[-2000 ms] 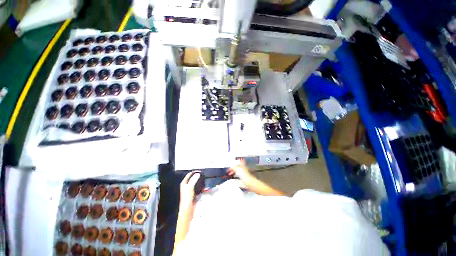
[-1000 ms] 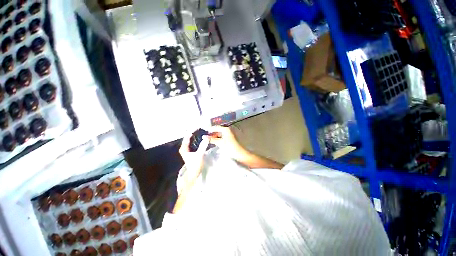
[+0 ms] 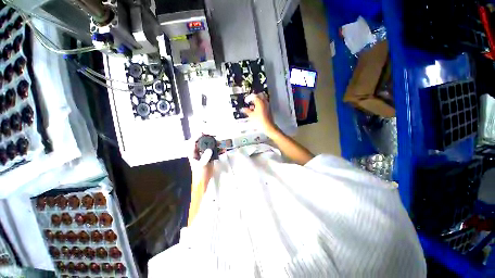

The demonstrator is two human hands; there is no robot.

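Note:
My left hand [image 3: 202, 162] holds a black round part [image 3: 207, 143] with a ribbed face, in front of the white machine's front edge. My right hand [image 3: 258, 111] reaches onto the near part of the right fixture [image 3: 245, 80], a black block with light and brass spots. Its fingertips are bent down at the block; whether they hold anything is too small and blurred to tell. The left fixture [image 3: 150, 89] shows several round dark parts with light rims. The metal machine head [image 3: 106, 27] hangs near its far edge.
Trays of dark parts [image 3: 12, 98] and copper-brown ring parts [image 3: 81, 220] lie at left. Thin clear tubes cross the left fixture. A box with a red display [image 3: 192, 40] stands between the fixtures. A lit phone-like screen [image 3: 303, 77], blue shelving [image 3: 404, 136] and a cardboard box [image 3: 369, 81] are right.
My right hand has left the black part and moved forward onto the right fixture; my left hand keeps the part. The view has shifted, and round parts now show in the left fixture near the machine head.

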